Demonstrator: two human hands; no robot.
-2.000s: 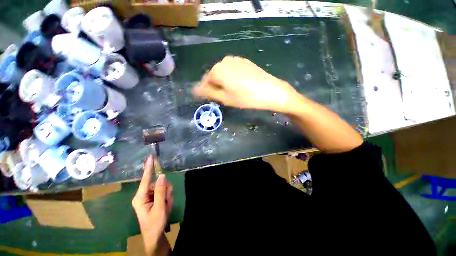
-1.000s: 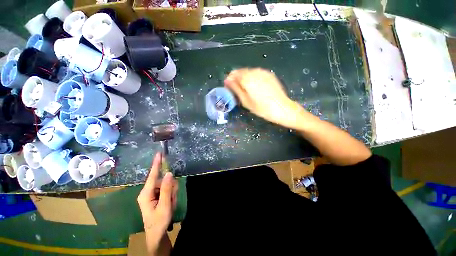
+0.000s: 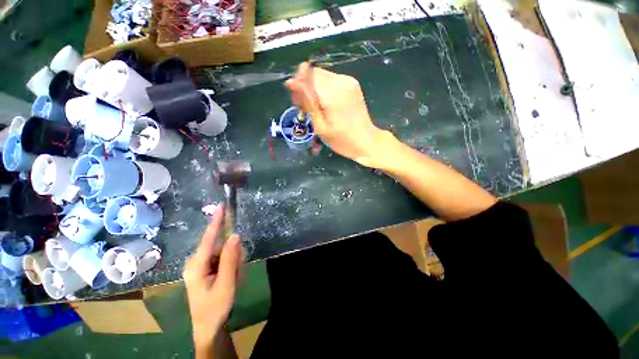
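A light blue housing [image 3: 297, 133] stands upright on the dark-green bench, its open end up. A small dark and yellowish part shows inside it. A small white tab sticks out at its left side. My right hand [image 3: 335, 105] is above the housing's right edge with fingers curled; whether it holds something thin is unclear. My left hand [image 3: 216, 270] is at the bench's front edge, closed around the short handle of a hammer [image 3: 234, 172]. The hammer's dark head is over the bench, left of and nearer than the housing.
Many white, blue and black housings [image 3: 105, 175] are piled at left, with red wires. Two cardboard trays [image 3: 203, 50] of small parts stand at the back left. White sheets [image 3: 504, 91] lie at right. Small specks are scattered on the bench [image 3: 301, 203].
The blue housing has turned, its tab now at left, and a small part now shows inside. My right hand has moved up from it. The view has shifted, showing more of the trays.
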